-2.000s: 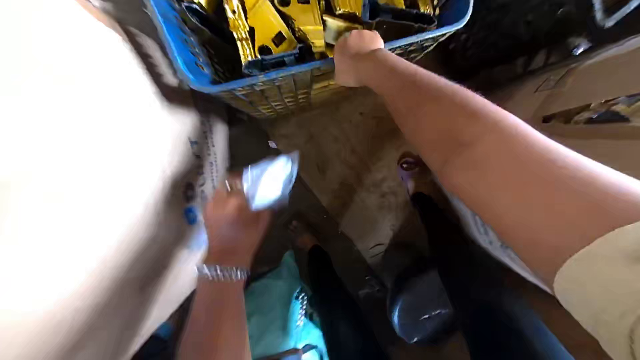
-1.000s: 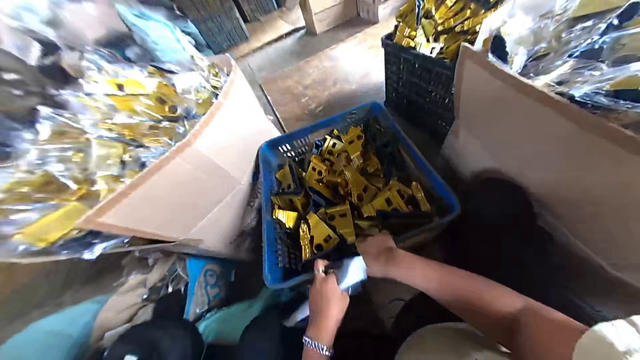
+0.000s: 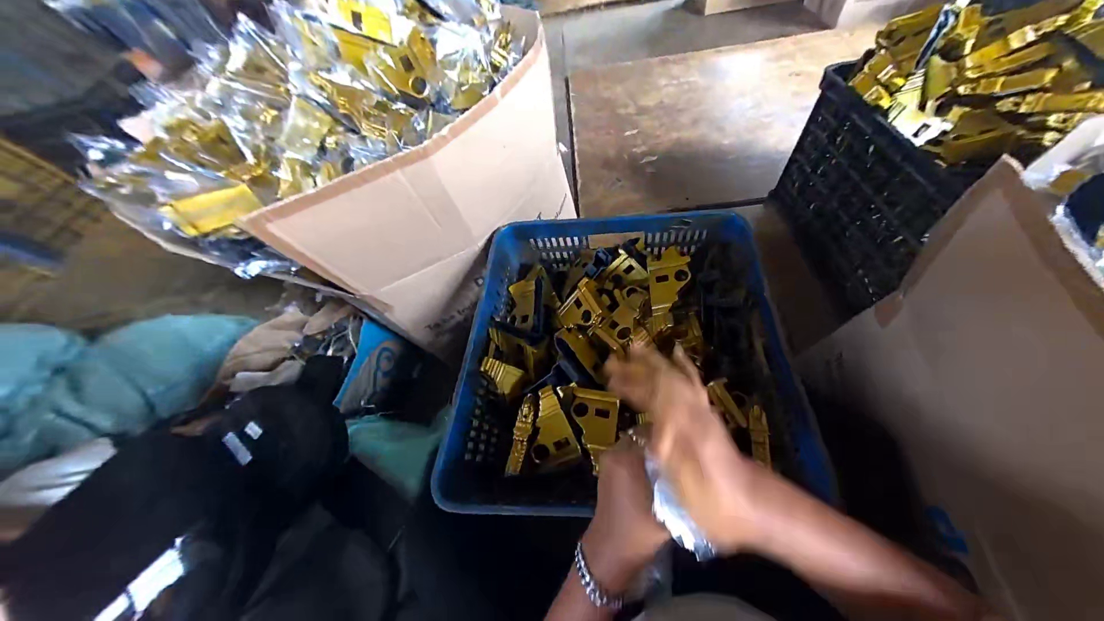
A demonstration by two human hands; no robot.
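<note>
A blue plastic basket holds many shiny gold-coloured moulded parts. Over its front edge, my left hand, with a metal bracelet at the wrist, is closed around a crumpled clear plastic bag. My right hand is blurred; it crosses just above and to the right of my left hand, its fingers stretched over the gold parts. Whether my right hand touches or holds anything cannot be told.
A cardboard box of bagged gold parts stands behind left. A black crate heaped with gold parts is at the back right. Another cardboard box stands right. Teal sacks and a person in dark clothing are at the left.
My right hand has moved from the basket's front edge to above the gold parts, across my left hand. The view has shifted a lot.
</note>
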